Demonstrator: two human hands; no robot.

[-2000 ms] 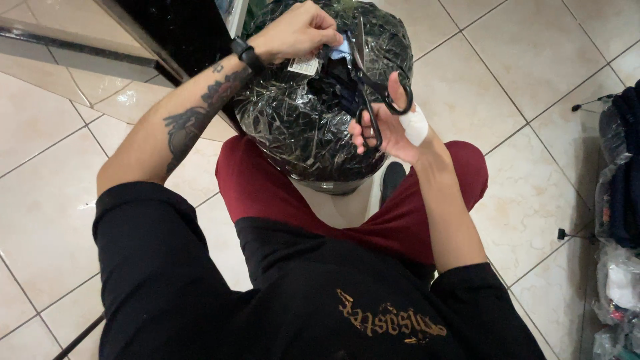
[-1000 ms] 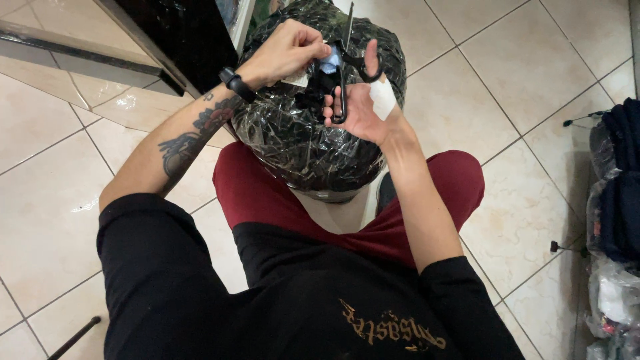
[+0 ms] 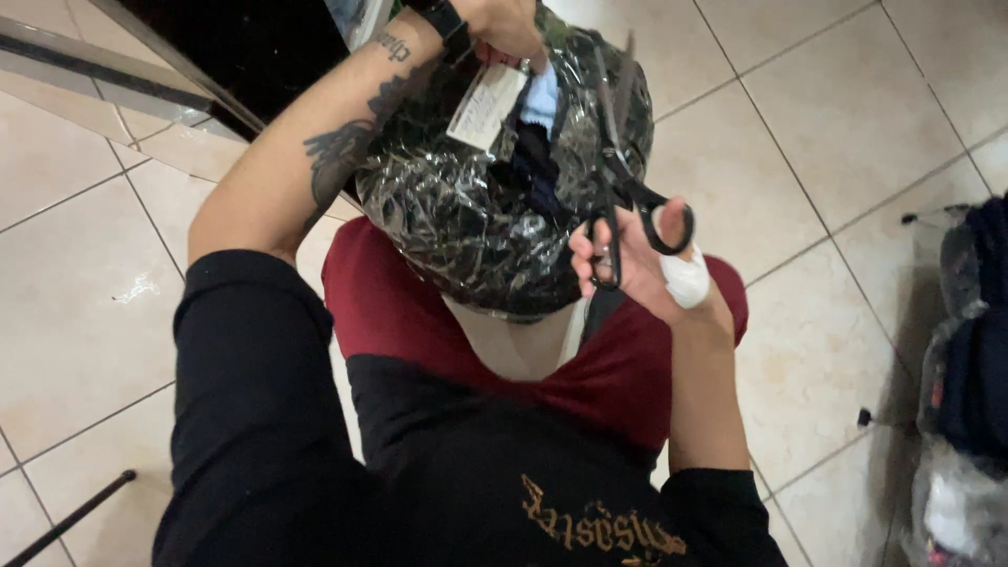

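A round bundle wrapped in clear plastic film (image 3: 465,228) stands between my knees, with dark contents. A slit in its top shows dark fabric (image 3: 535,161) and a light blue piece of fabric (image 3: 541,98). My left hand (image 3: 504,27) pinches the film's edge or the fabric at the slit; which one is hidden by the fingers. Beside it lies a white label (image 3: 488,106) bearing writing. My right hand (image 3: 630,252) holds black-handled scissors (image 3: 610,157) through the finger loops, blades spread and pointing away from me, over the bundle's right side. A white patch covers my right wrist.
Dark, plastic-wrapped goods (image 3: 972,370) are stacked at the right edge. A black, glossy panel (image 3: 228,47) stands close by my left forearm. A thin dark rod (image 3: 71,516) is at the lower left, over the tiled floor (image 3: 835,134).
The scissors were nearly upright beside my left hand one second ago; my right hand has since drawn back to the right with them, and the blades are now spread.
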